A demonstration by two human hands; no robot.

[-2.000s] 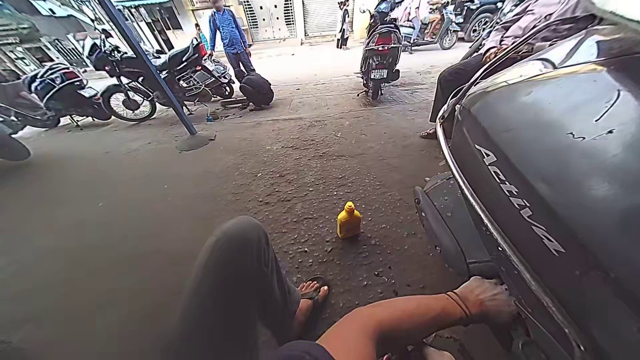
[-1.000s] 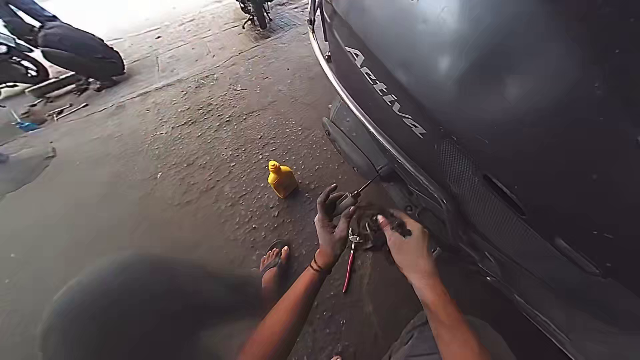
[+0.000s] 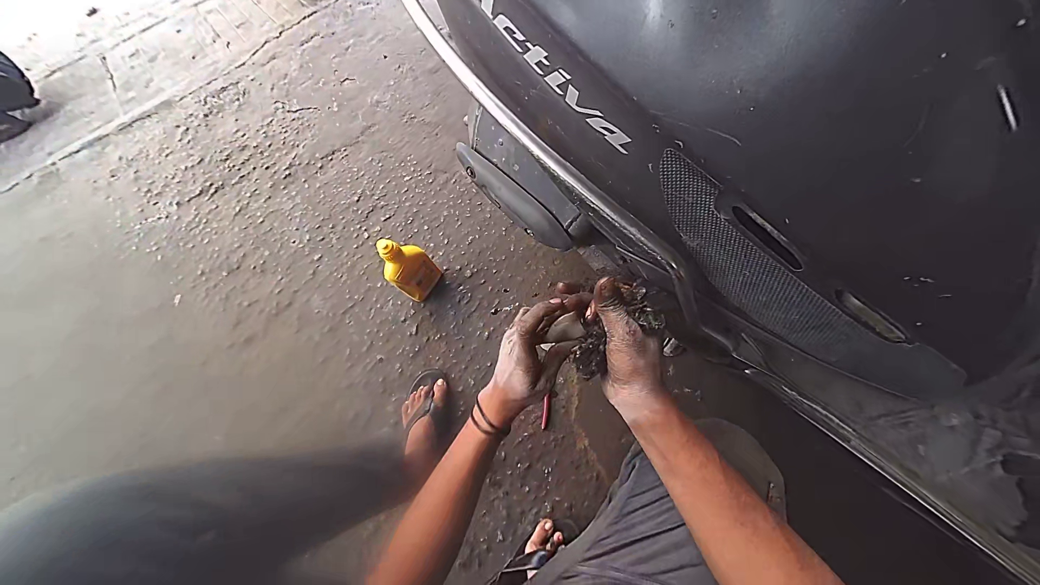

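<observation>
My right hand [image 3: 630, 349] is closed around a dark, greasy, crumpled rag [image 3: 597, 345], which sticks out on both sides of the thumb. Against it, at the left, my left hand [image 3: 532, 341] has its fingers curled, with the fingertips meeting the right hand; whether they grip part of the rag or some small piece cannot be told. Both hands are blackened and are beside the lower side of a dark scooter [image 3: 812, 203]. Below my left hand lies a tool with a red handle [image 3: 546, 411], mostly hidden.
A yellow plastic oil bottle [image 3: 414, 272] stands on the rough ground, left of the scooter. The scooter's metal side rail [image 3: 528, 134] and grey lower cover [image 3: 520, 199] are close above the hands. My sandalled foot [image 3: 426, 406] is below the bottle. A dark shape is cut off at the upper left.
The view has turned down toward the hands. A second ago a thin dark tool showed at my left hand; now it is not seen there. The hands have come together around the rag.
</observation>
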